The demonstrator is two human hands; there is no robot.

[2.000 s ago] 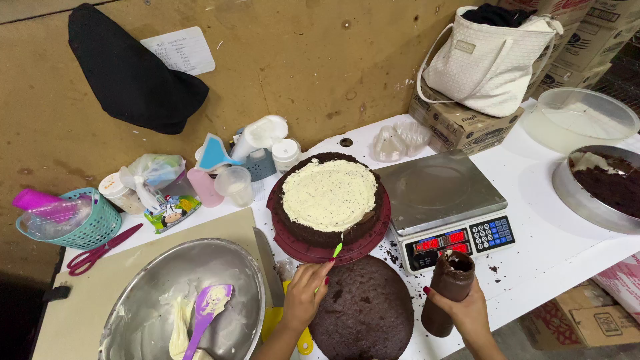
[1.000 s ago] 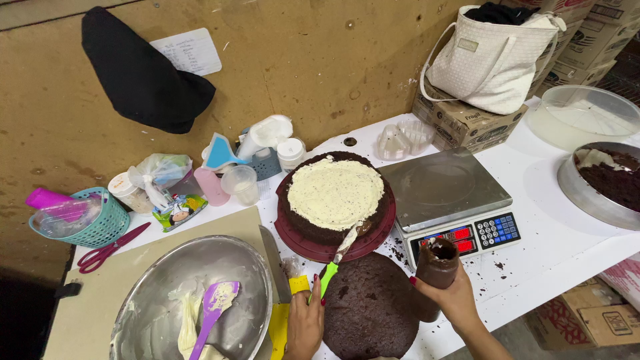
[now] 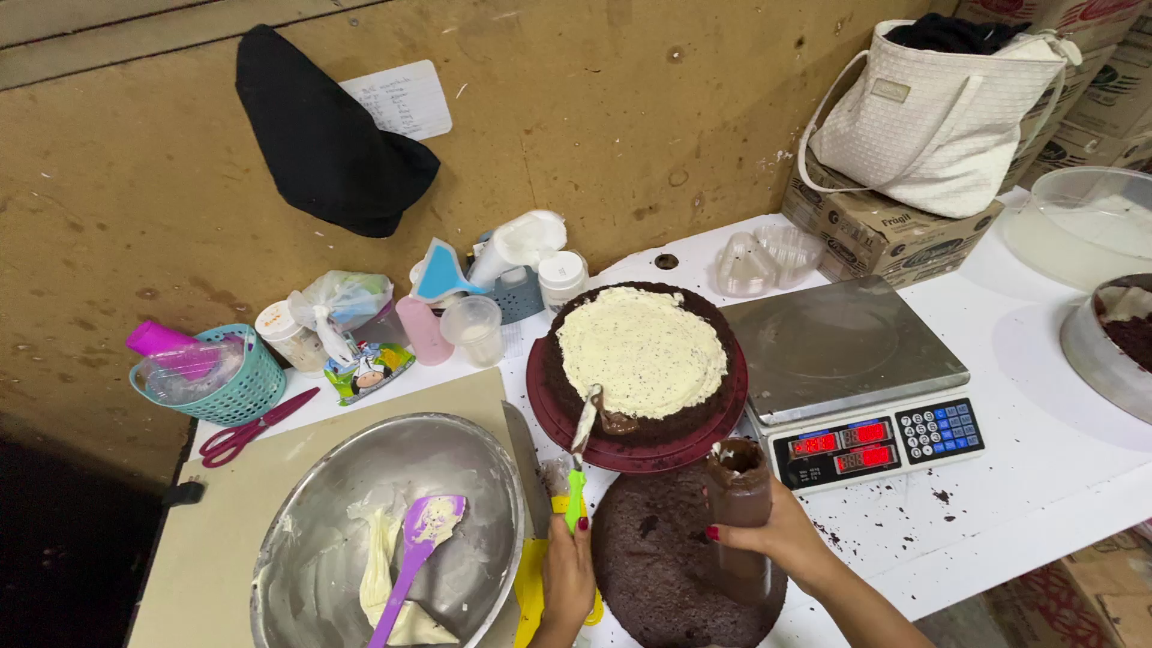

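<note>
My left hand [image 3: 569, 562] grips the green handle of a spatula [image 3: 577, 477]. Its smeared blade rests at the front edge of a round chocolate cake [image 3: 576, 351] topped with speckled cream [image 3: 643, 346], beside a dab of chocolate spread [image 3: 618, 422]. The cake stands on a dark red turntable [image 3: 738, 396]. In my right hand [image 3: 783, 531] is a clear container of chocolate spread [image 3: 742, 504], its open mouth up, held over a second round chocolate cake layer [image 3: 657, 567] on the table.
A steel bowl [image 3: 306, 486] with a purple spatula [image 3: 416, 558] is at left, near dark red scissors [image 3: 256, 427] and a teal basket [image 3: 238, 387]. A digital scale [image 3: 846, 342] adjoins the turntable at right. Jars stand behind; a cake pan [image 3: 1093, 351] is far right.
The dab of chocolate spread has appeared on the cake's front edge, under the spatula's tip. My left hand is lower than two seconds ago.
</note>
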